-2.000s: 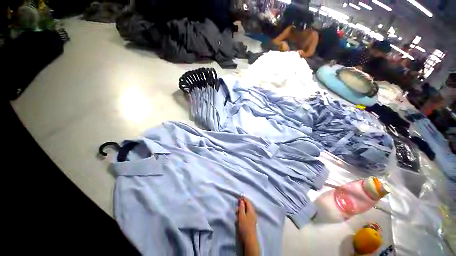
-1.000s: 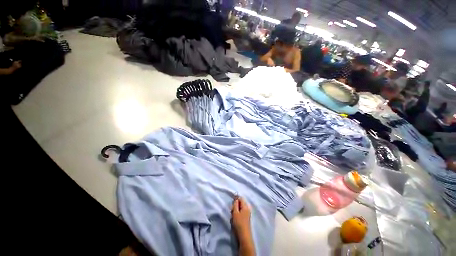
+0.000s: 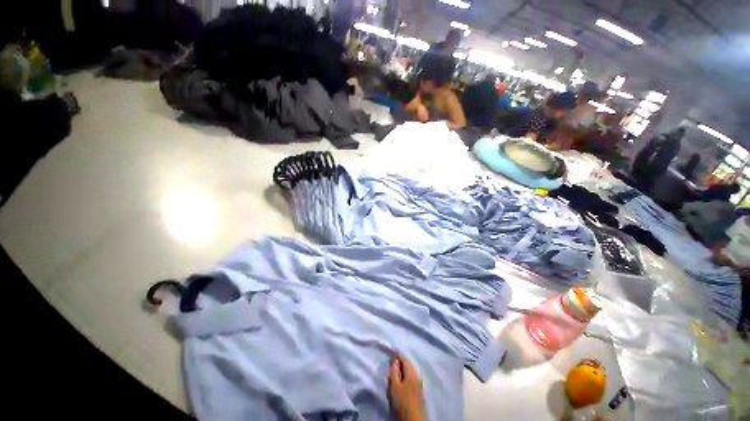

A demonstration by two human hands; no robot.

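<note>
A light-blue collared garment (image 3: 288,345) lies spread over the near table, running off the bottom edge. Its collar is at the left, beside a black hanger hook (image 3: 164,290). The gathered sleeve cuffs point right. My right hand (image 3: 405,388) comes in from the bottom edge, small and blurred, with its fingertips close together on the garment's front. Whether it pinches the cloth or something small cannot be told. My left hand is not in view.
Stacked hung blue garments (image 3: 317,201), a loose blue heap (image 3: 534,234) and a white heap (image 3: 423,152) lie behind. Dark garments (image 3: 271,99) are farther back. A pink bottle (image 3: 555,321), an orange fruit (image 3: 585,383) and clear plastic (image 3: 666,353) are at the right. A person (image 3: 436,103) sits beyond.
The camera view has shifted, so the garment and hook sit lower in the picture. My right hand also appears lower, still on the garment's front. The small brownish patch at the bottom left is gone.
</note>
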